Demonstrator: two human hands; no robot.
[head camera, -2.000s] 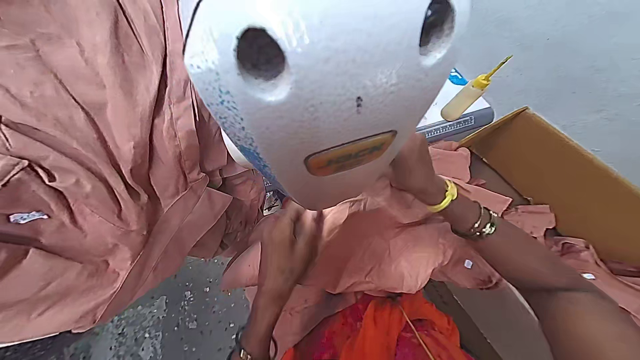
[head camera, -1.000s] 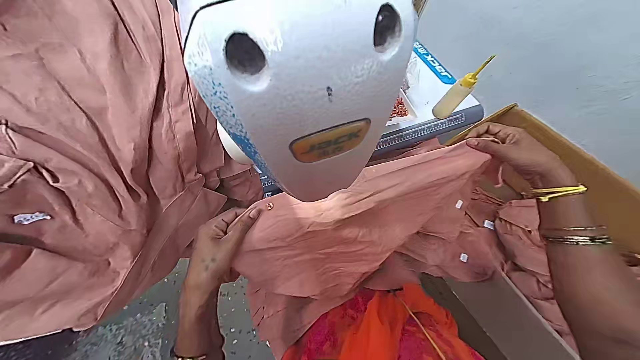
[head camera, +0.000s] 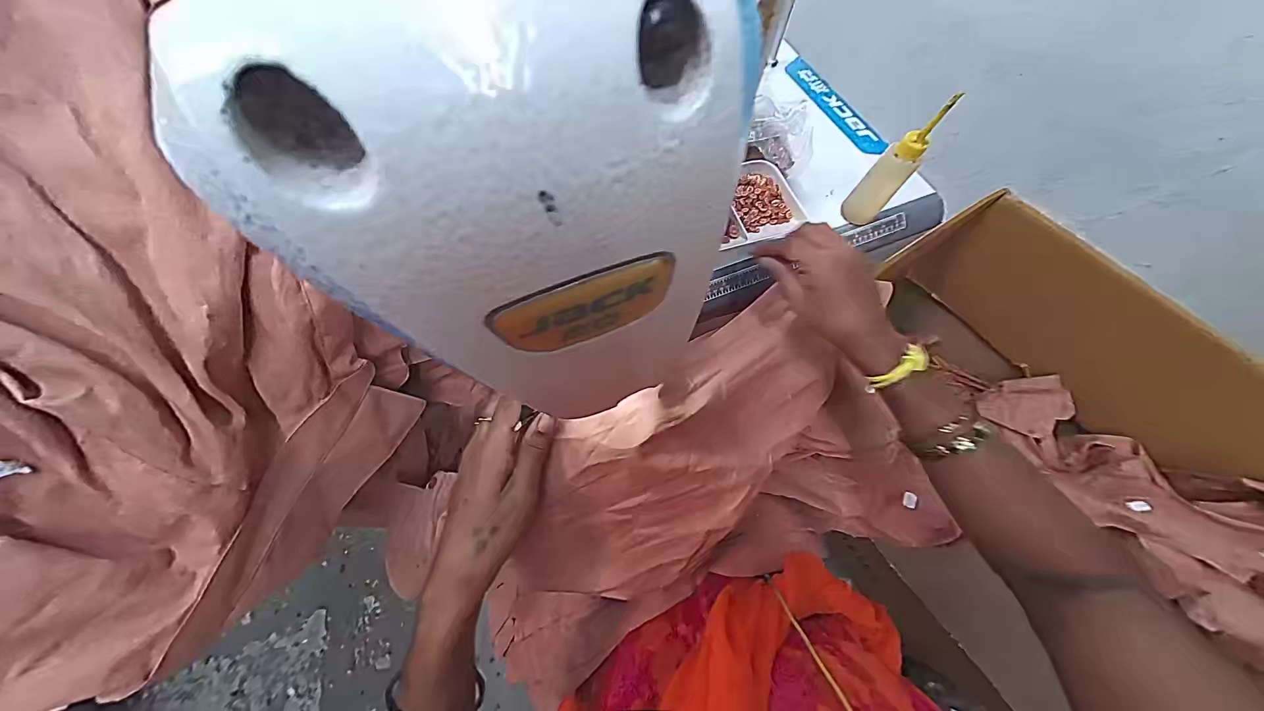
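Note:
A white Jack sewing machine head (head camera: 444, 197) fills the upper middle and hides its needle area. Under it lies a salmon-pink cloth piece (head camera: 652, 484), draped down over the lap. My left hand (head camera: 499, 474) pinches the cloth's edge just left of the machine's lower tip, fingertips partly hidden. To the right of the machine, my right hand (head camera: 829, 286) is raised by a white tray of small reddish-brown buttons (head camera: 765, 202), thumb and fingers close together; whether anything is between them cannot be told.
A yellow-capped plastic bottle (head camera: 884, 178) lies on the machine table (head camera: 839, 128) beside a printed ruler strip. An open cardboard box (head camera: 1096, 336) with more pink pieces stands on the right. Large pink garments (head camera: 118, 395) hang at the left. A grey wall rises behind.
My right hand has let go of the cloth's right corner and moved left to the button tray. My left hand still holds the cloth, now close under the machine head. The cloth has dropped at its right side.

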